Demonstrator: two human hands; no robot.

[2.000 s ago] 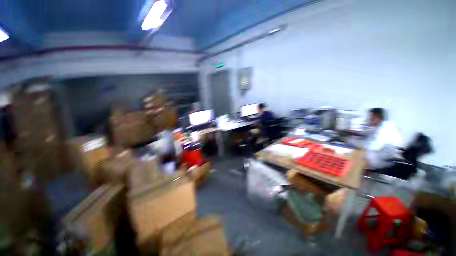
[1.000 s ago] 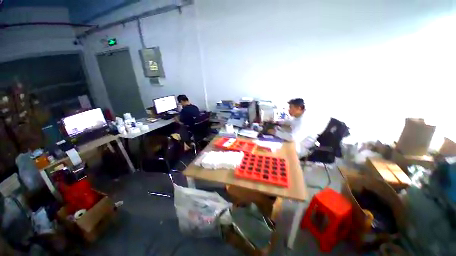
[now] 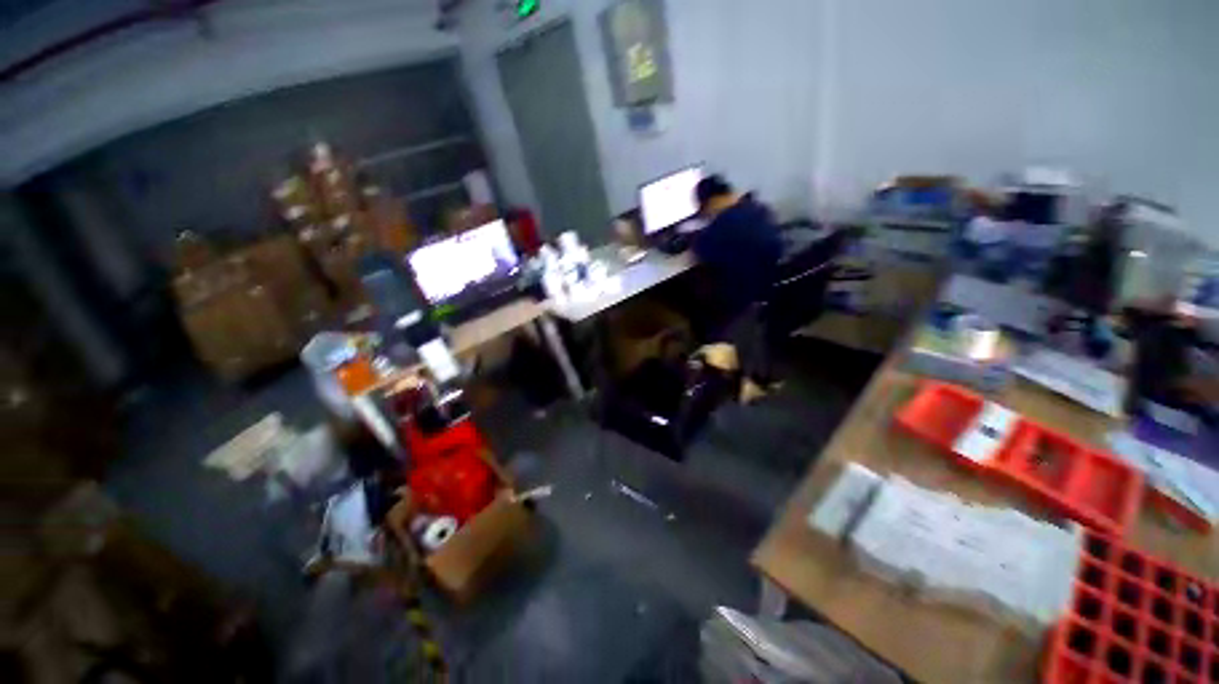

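Neither of my hands is in the picture. Nearest in front of me at the right is a wooden desk (image 3: 802,535). A red compartmented tray (image 3: 1136,608) with dark items lies at its right front, cut off by the picture's edge. A longer red tray (image 3: 1023,454) lies behind it. White sheets or packs (image 3: 956,541) lie in a row to the left of the trays. The picture is blurred.
An open carton (image 3: 481,541) with a red bag and a white roll stands on the floor at the left centre. Behind it are a desk with a lit monitor (image 3: 464,263) and a seated person (image 3: 738,254) in dark clothes. Brown cartons (image 3: 254,301) are piled at the back left.
The view has come closer to the desks. The red-tray desk has shifted right and grown larger. The person in white and the red stool have left the picture.
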